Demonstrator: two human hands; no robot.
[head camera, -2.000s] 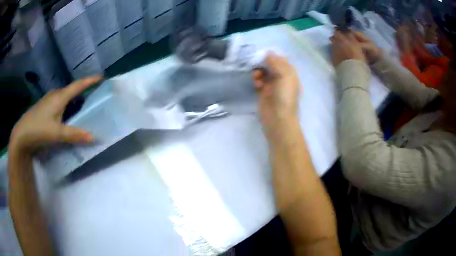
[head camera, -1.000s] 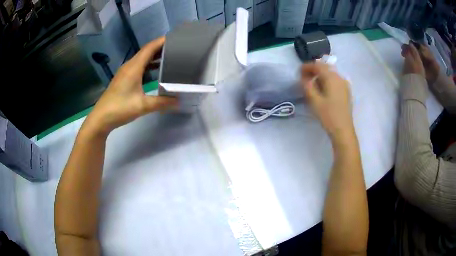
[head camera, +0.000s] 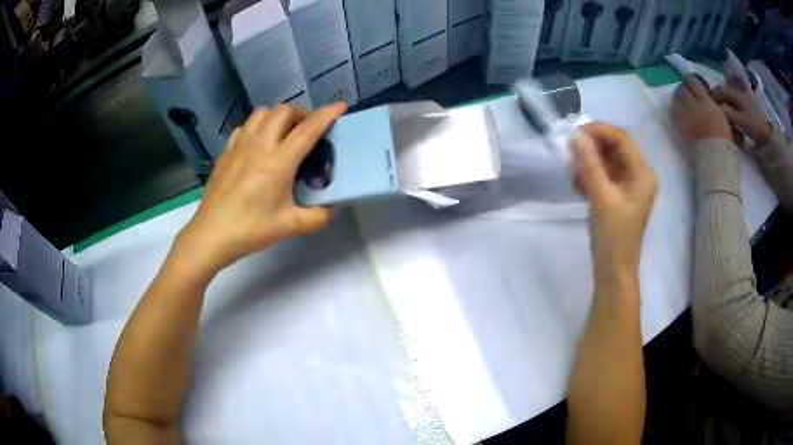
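My left hand (head camera: 248, 182) is closed around a retail box (head camera: 361, 158), held tilted above the white table. Its pale blue face with a dark device picture shows. The box's open end and white flaps (head camera: 452, 152) point right. My right hand (head camera: 613, 165) pinches a blurred whitish strip (head camera: 543, 109) at its fingertips; what it is cannot be told. A cloudy bag (head camera: 539, 182) lies on the table between the box flaps and my right hand. The grey cylinder (head camera: 561, 94) lies behind the strip. No cable can be made out.
Upright boxes (head camera: 374, 48) stand in a row on the dark belt behind the table's green edge strip (head camera: 139, 215). Another box (head camera: 43, 269) stands at far left. Clear tape (head camera: 417, 374) crosses the table covering. Another person's hands (head camera: 717, 109) and sleeve are at right.
The box has turned so its blue face shows and its open end points right, towards the bag. My right hand has moved slightly right. The coiled white cable no longer shows on the table.
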